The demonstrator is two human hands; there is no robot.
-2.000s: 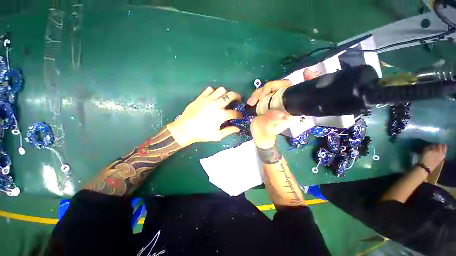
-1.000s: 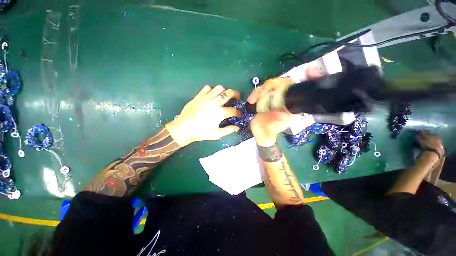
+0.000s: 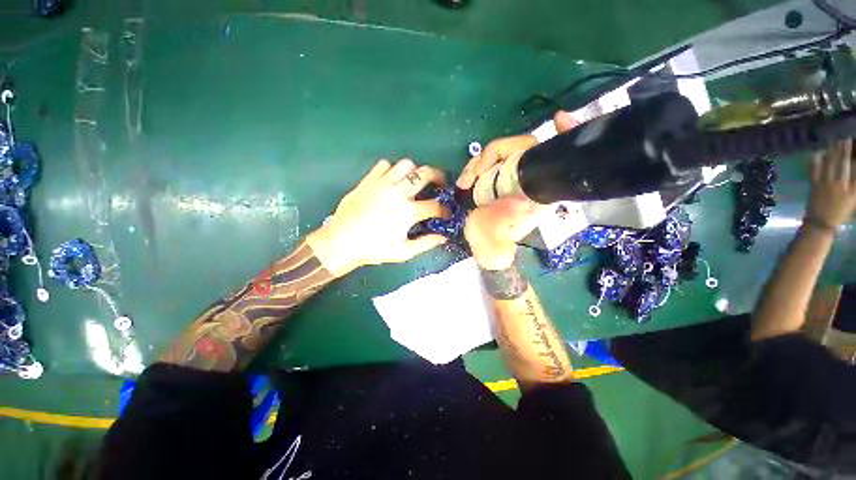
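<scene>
My left hand [image 3: 380,217] holds a blue patterned round corded unit [image 3: 439,214] on the green bench, its fingers around the unit's left side. My right hand [image 3: 499,202] is wrapped around the pale nose of the black power screwdriver [image 3: 610,150], which lies tilted with its nose against the unit's right side. The tip's contact point is hidden by my fingers. A small white ring [image 3: 475,148] lies just above my right hand.
A white paper sheet [image 3: 436,314] lies below my hands. Piled units [image 3: 643,267] lie right, beside the white feeder [image 3: 641,211]. More units [image 3: 11,225] line the left edge; one [image 3: 75,263] lies apart. Another person's arm [image 3: 798,258] reaches in at right.
The screwdriver's body has shifted slightly left and up. My hands stay around the unit and the tool. The other person's arm at right has reached further up the bench.
</scene>
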